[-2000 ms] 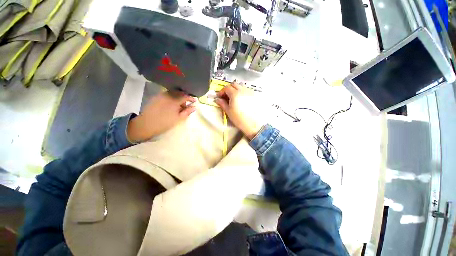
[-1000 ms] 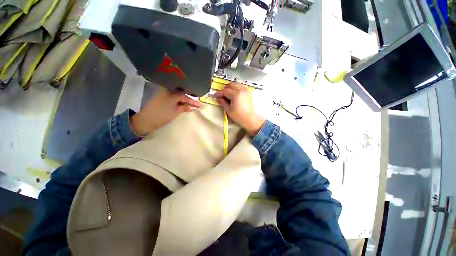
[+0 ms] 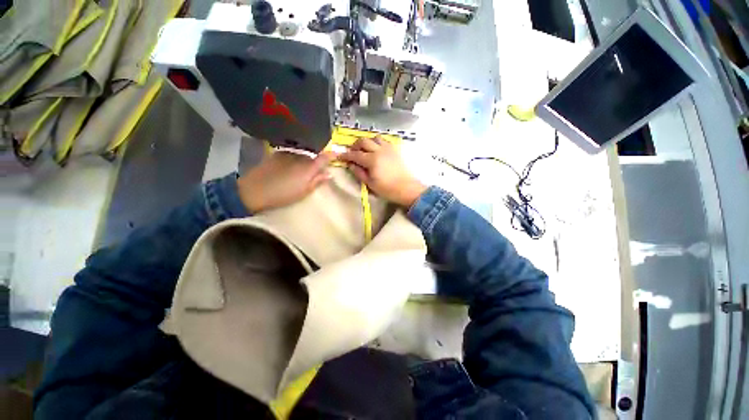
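Note:
The beige workpiece [image 3: 353, 287] lies open like a tube from my lap up to the machine head. A yellow bound seam [image 3: 366, 215] runs along it towards the yellow clamp frame [image 3: 355, 134]. My left hand [image 3: 283, 179] lies on the cloth's upper edge beside the sewing machine head [image 3: 267, 90], its fingertips close to my right hand. My right hand [image 3: 379, 168] holds the cloth edge at the clamp frame with thumb and fingers. The small piece between the fingertips is too blurred to tell. The needle area is partly hidden by the head cover.
Beige pieces with yellow edges [image 3: 82, 74] are heaped at the upper left. A control screen [image 3: 620, 82] stands at the upper right, with a yellow round object [image 3: 521, 112] beside it. A tangled black cable [image 3: 524, 215] lies on the white table [image 3: 579, 271].
The view has shifted. My left hand has moved inward, nearer my right hand. The lower cloth has folded up and narrowed, and a yellow edge now shows at its bottom.

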